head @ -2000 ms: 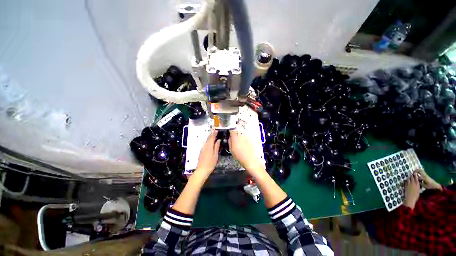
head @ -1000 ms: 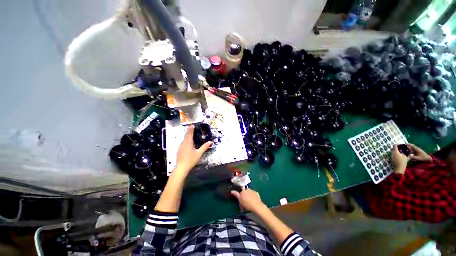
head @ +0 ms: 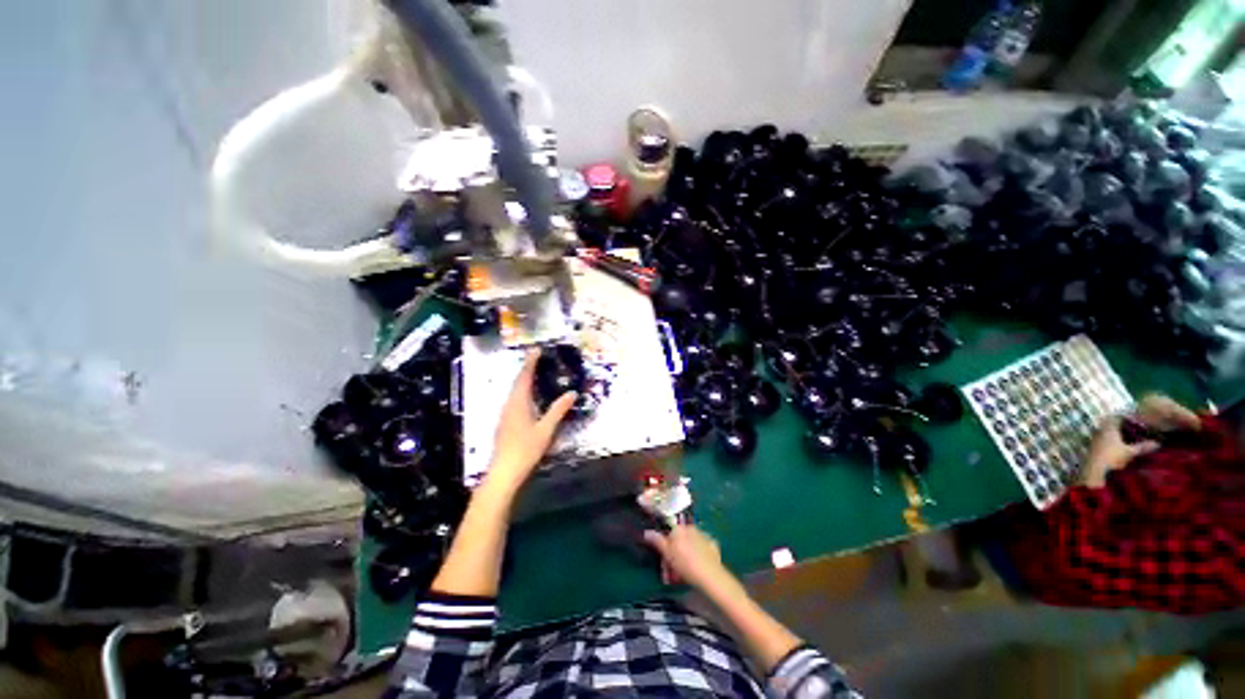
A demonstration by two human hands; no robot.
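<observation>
My left hand [head: 522, 426] holds a glossy black round housing [head: 560, 376] on the white base plate [head: 627, 396], just in front of the machine head [head: 535, 322]. Thumb and fingers are around the housing's left and near side. My right hand [head: 685, 552] is at the small white device [head: 668, 501] with a red light, at the front right of the base. Its fingers touch the device's near end; whether they grip it cannot be told. Dark specks lie on the plate.
Black wired housings [head: 806, 260] are heaped right of the machine, and more [head: 396, 444] lie left. A red-handled tool [head: 621, 268] lies at the plate's right rear. A thick grey hose [head: 481, 103] crosses above. At right, another person's hands [head: 1113, 448] are at a white parts tray [head: 1045, 410].
Both hands were together under the machine head two seconds ago, then parted. Since one second ago, they have kept nearly the same places; the view has shifted slightly.
</observation>
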